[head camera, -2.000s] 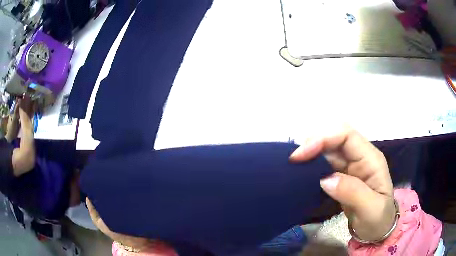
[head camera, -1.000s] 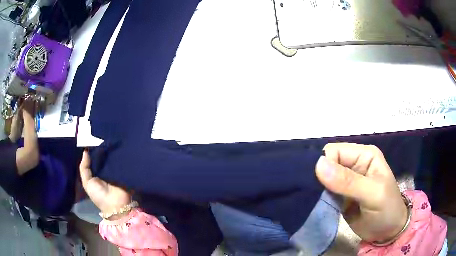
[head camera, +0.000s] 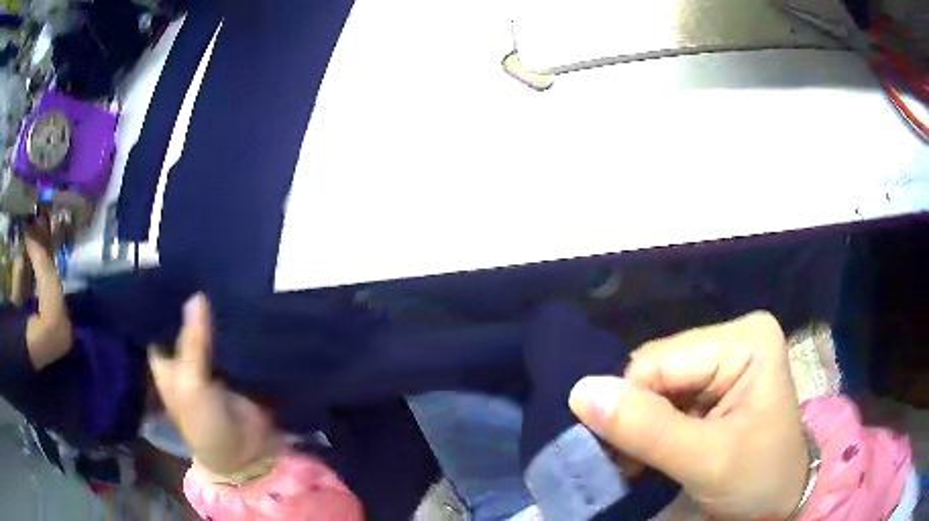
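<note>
A dark navy cloth panel (head camera: 438, 356) hangs over my lap below the table's front edge. My right hand (head camera: 703, 407) pinches its right end between thumb and fingers, and the cloth folds down there. My left hand (head camera: 209, 397) is blurred, at the cloth's left part, with a finger pointing up; whether it grips the cloth cannot be told. Other navy pieces (head camera: 229, 153) lie flat on the table's left side, with white table showing between them.
The white table (head camera: 438, 173) ends in front of my lap. The machine bed (head camera: 632, 25) is at the top right, with orange-red scissors handles (head camera: 905, 97) at the right edge. A purple device (head camera: 87, 148) and another person's arm (head camera: 46, 295) are at the left.
My right hand has moved slightly left and down, and the cloth's right end now folds down. My left hand has turned, a finger raised. The table has shifted left and up in view.
</note>
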